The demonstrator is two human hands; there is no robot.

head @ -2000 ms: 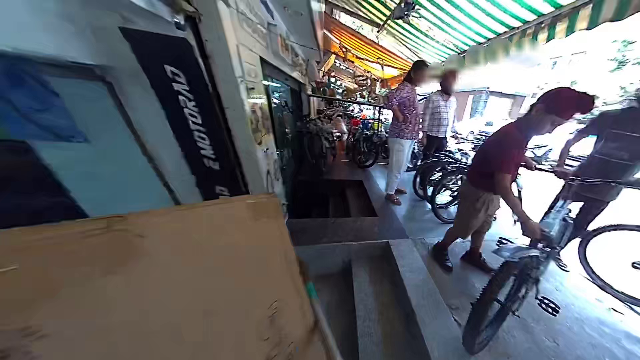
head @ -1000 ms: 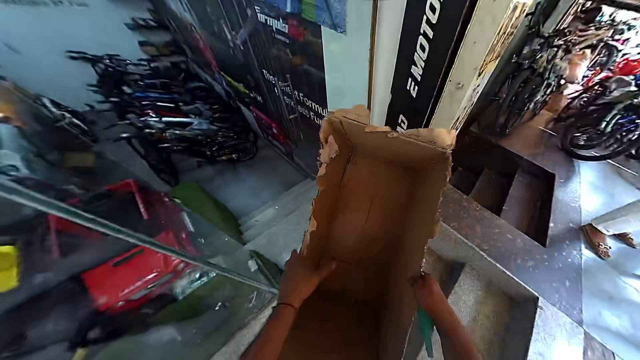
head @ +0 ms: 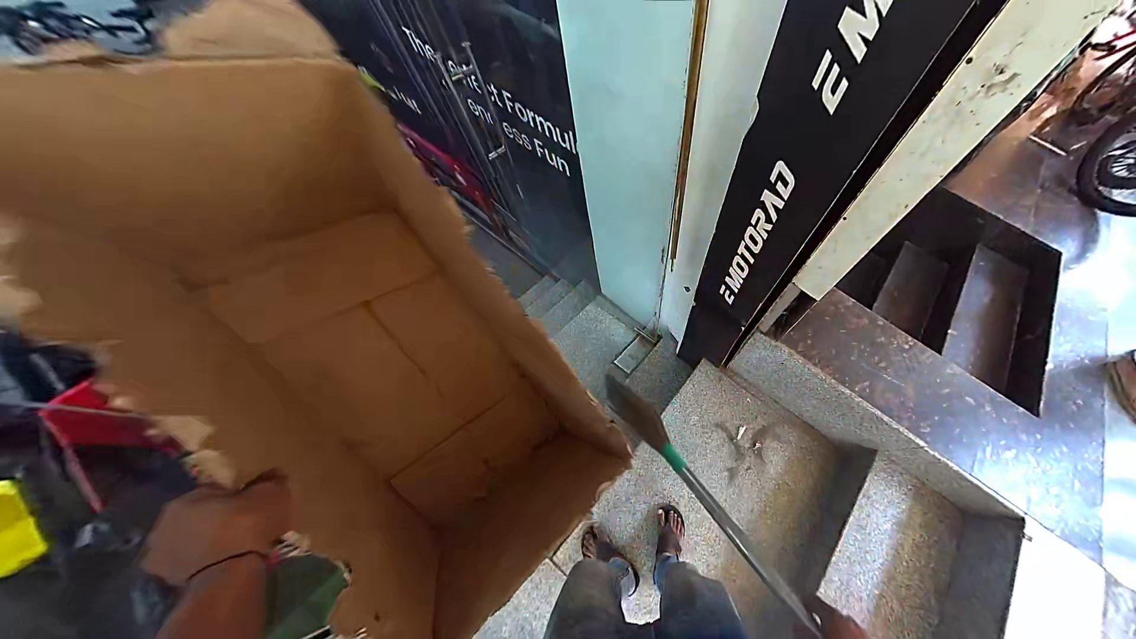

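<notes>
An open cardboard box (head: 382, 355) with ragged torn edges fills the left half of the head view, tilted, its inside facing me. My left hand (head: 217, 524), a dark cord at its wrist, grips the box's lower left edge; its fingertips are hidden behind the cardboard. At the bottom right my right hand (head: 834, 619) is closed around the end of a long metal-handled broom (head: 737, 532). The broom has a green collar and a dark head, which points up toward the box's right edge. Most of the right hand lies outside the frame.
Speckled stone steps (head: 763, 453) surround my sandalled feet (head: 670, 528). A stairwell opening (head: 963, 302) lies at the right, beside a dark stone ledge. A black sign panel (head: 763, 213) and printed glass front (head: 497, 115) stand ahead. A bicycle wheel (head: 1114, 169) shows at the right edge.
The box has moved to the left with my left hand on it. My right hand, at the box's right edge one second ago, is now away from it with the broom. The view has shifted.
</notes>
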